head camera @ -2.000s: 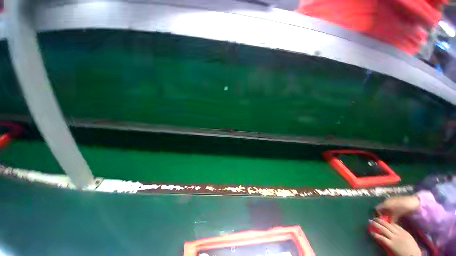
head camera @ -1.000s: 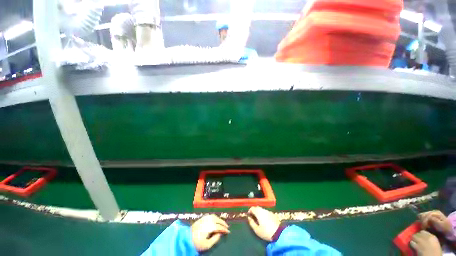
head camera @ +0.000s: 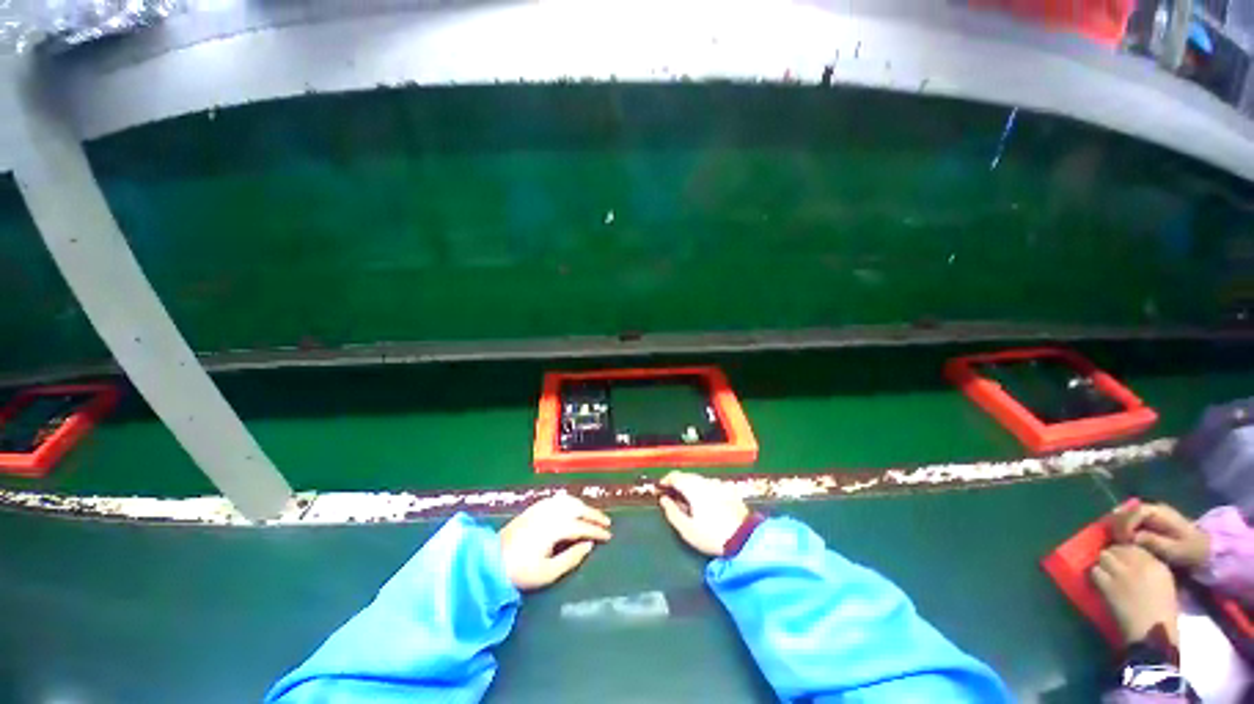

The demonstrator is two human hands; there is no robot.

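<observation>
A red-orange tray with an open black tablet in it lies on the green conveyor belt, straight in front of me. My left hand rests on the dark green bench near the worn edge strip, fingers bent, holding nothing that shows. My right hand rests at the edge strip just below the tray, fingers slightly curled and empty. Neither hand touches the tray. Both sleeves are blue.
More red-orange trays lie on the belt at the left and right. At the lower right another person's hands work at a red frame. A slanted pale post stands left. A shiny patch lies between my sleeves.
The tray that was on the bench two seconds ago is not seen there now. My hands came into view and have stayed near the edge strip. The view has tilted down since one second ago.
</observation>
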